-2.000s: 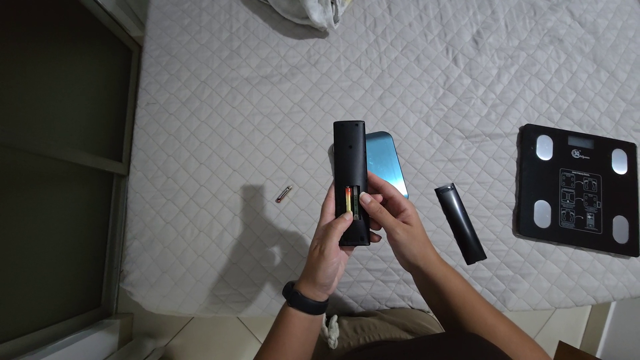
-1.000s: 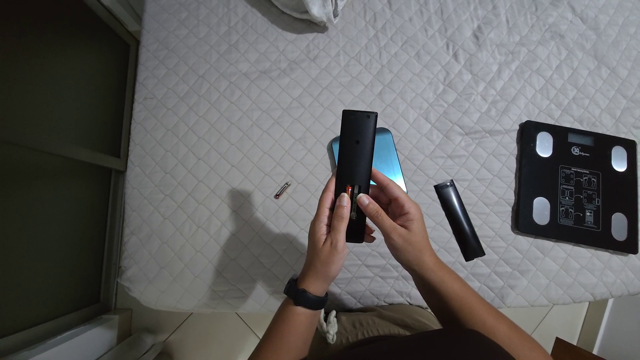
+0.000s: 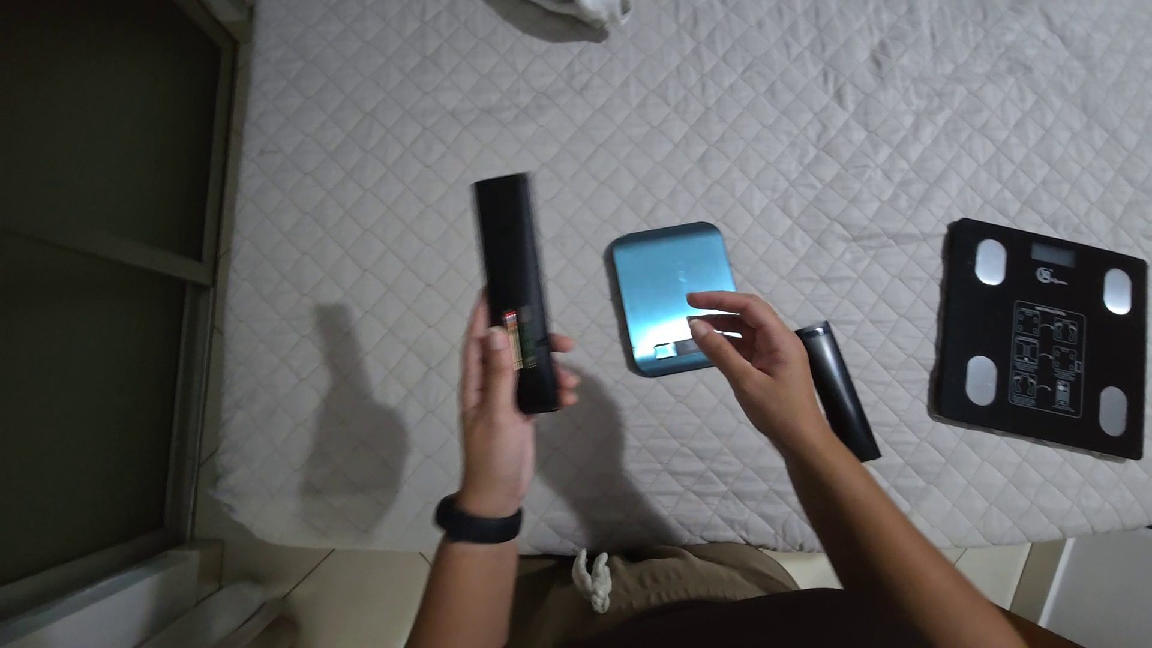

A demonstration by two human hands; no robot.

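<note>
My left hand [image 3: 499,387], with a dark band on its wrist, holds a black remote control [image 3: 513,252], its back toward me. The battery compartment is uncovered, and a battery [image 3: 514,340] shows in it beside my thumb. Over the lower right of a blue kitchen scale [image 3: 670,270] is my right hand [image 3: 760,360], thumb and fingers apart with nothing between them. A long dark object [image 3: 839,391], perhaps another remote, lies on the bed just right of that hand. The loose battery seen earlier does not show now; my left hand and the remote may cover its spot.
A quilted white cover [image 3: 405,117] spreads over the bed. At the right lies a black bathroom scale [image 3: 1044,337] with metal pads. White cloth [image 3: 585,9] is at the top edge. Dark framed panels [image 3: 108,135] stand at the left, beside the tiled floor.
My right hand has let go of the remote and moved right, over the blue scale. My left hand has carried the remote left, so the blue scale shows more fully.
</note>
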